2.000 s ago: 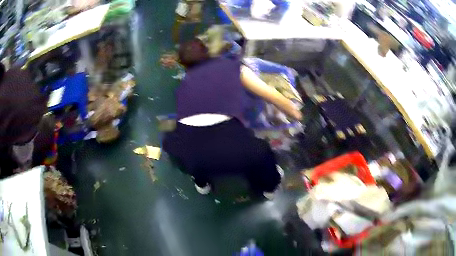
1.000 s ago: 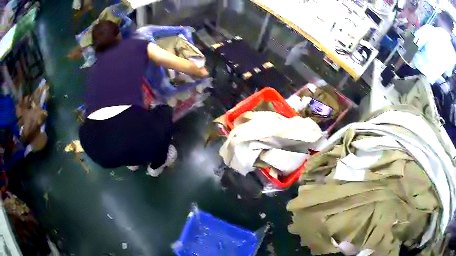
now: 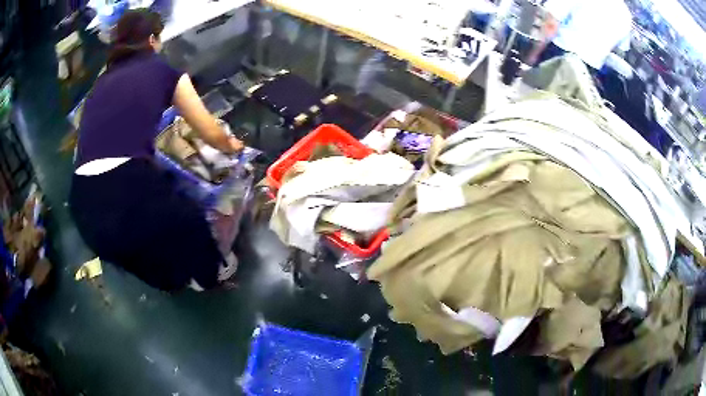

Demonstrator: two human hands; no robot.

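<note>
Neither of my hands is in the picture. Nearest in front of me, a large heap of khaki garment panels (image 3: 503, 255) with white strips fills the right side. Left of it, a red crate (image 3: 321, 139) holds khaki and white cloth (image 3: 341, 189) that spills over its rim. A blue crate (image 3: 306, 363) sits on the dark green floor at the bottom, cut off by the picture's edge.
A person in a dark sleeveless top (image 3: 128, 100) bends over a blue crate of khaki pieces at the left. A dark stool (image 3: 286, 97) stands under a white table (image 3: 371, 15). Another person in light clothing (image 3: 592, 31) is at the upper right. Scraps lie on the floor.
The view has swung right and moved forward. The khaki heap now appears larger and further left, the blue floor crate has come into view, and the bending person has shifted to the left.
</note>
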